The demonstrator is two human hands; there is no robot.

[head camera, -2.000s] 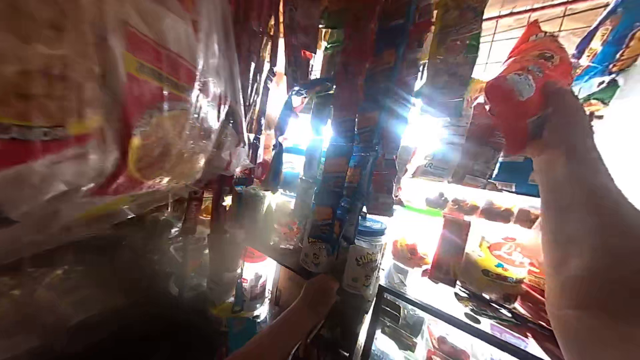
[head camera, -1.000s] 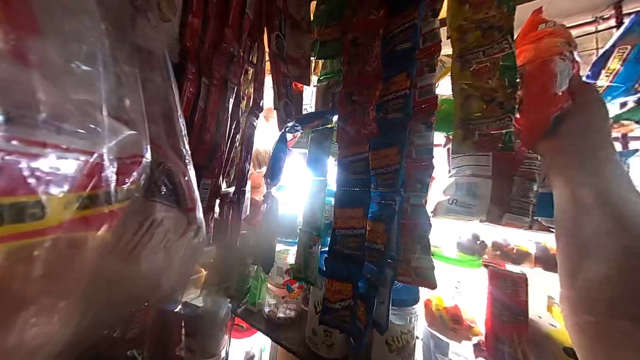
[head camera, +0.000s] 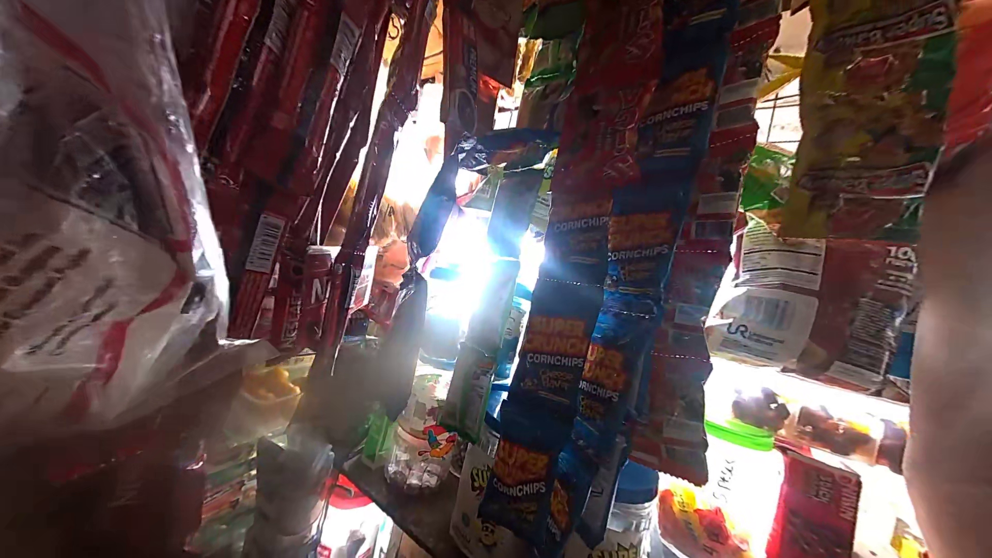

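At the right edge, my right hand and forearm (head camera: 953, 310) are blurred and cut off by the frame. The hand meets a red and orange packet (head camera: 976, 77) at the upper right; its fingers are hidden. My left hand cannot be made out. Strips of blue corn chip packets (head camera: 554, 349) hang in the centre, beside a strip of red packets (head camera: 670, 387). A yellow and green snack packet (head camera: 868, 116) hangs near my right hand. Long dark red packets (head camera: 267, 155) hang on the left.
A large clear plastic bag (head camera: 101, 232) fills the left foreground. Below the strips stand a clear jar (head camera: 418, 453), a blue-lidded jar (head camera: 632, 504) and a green-lidded container (head camera: 740, 465), near a dark shelf edge (head camera: 395, 504). A red box (head camera: 814, 504) stands at the lower right. Bright light glares behind.
My left hand, low in the centre two seconds ago, is out of sight. The view has moved closer to the hanging strips, and the red and orange packet now sits at the right edge.
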